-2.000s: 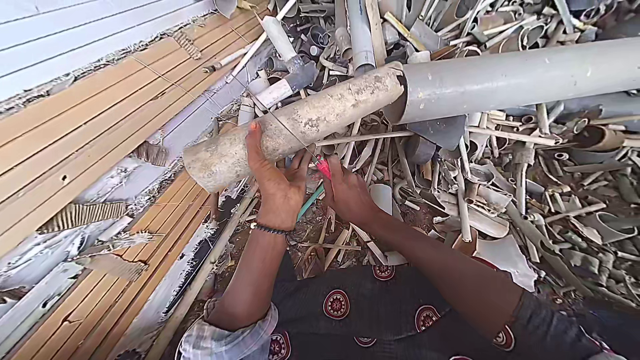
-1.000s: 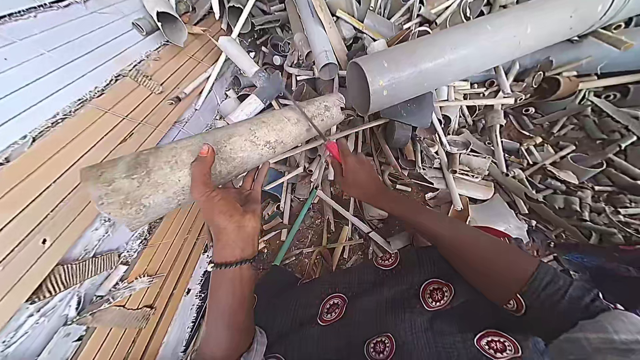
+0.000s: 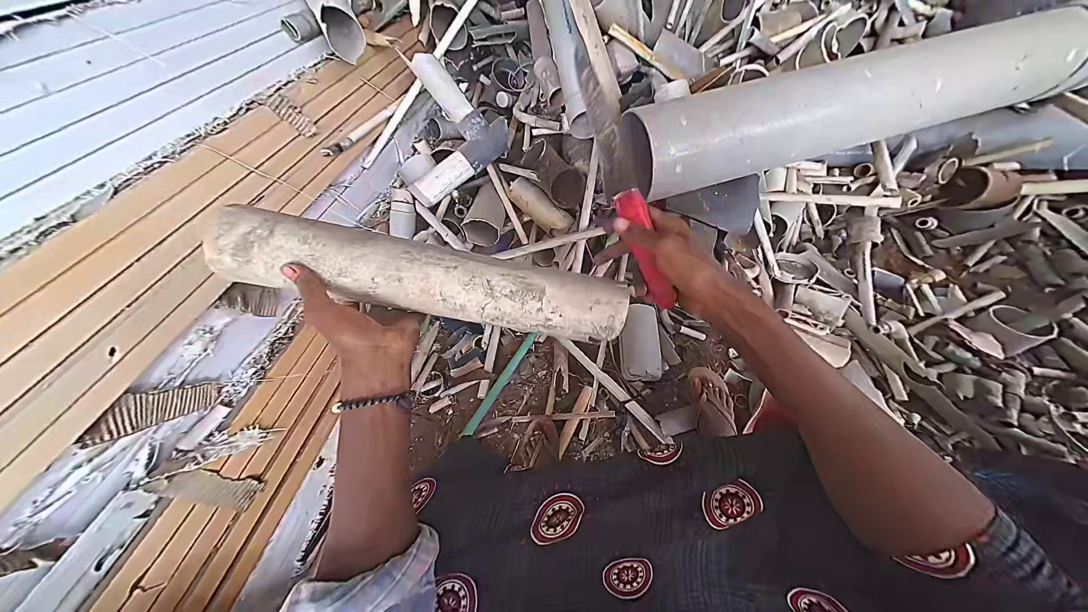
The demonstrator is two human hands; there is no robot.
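My left hand grips a dirty, whitish length of plastic pipe from below near its left end, with the thumb against its near side. The pipe lies nearly level across the view, its right end beside my right hand. That hand is closed around the red handle of a hand saw, whose blurred blade points up and away. Behind the blade is the open end of a large grey pipe, apart from the dirty piece. A dark beaded bracelet is on my left wrist.
Cut pipe pieces and offcuts cover the ground ahead and to the right. Long tan slats and white panels lie at the left. A thin green strip slants below the dirty pipe. Sandalled feet are near the patterned cloth.
The dirty pipe, against the large grey pipe's end two seconds ago, is now apart from it and turned with its right end lower. The saw blade has swung up, clear of the dirty pipe.
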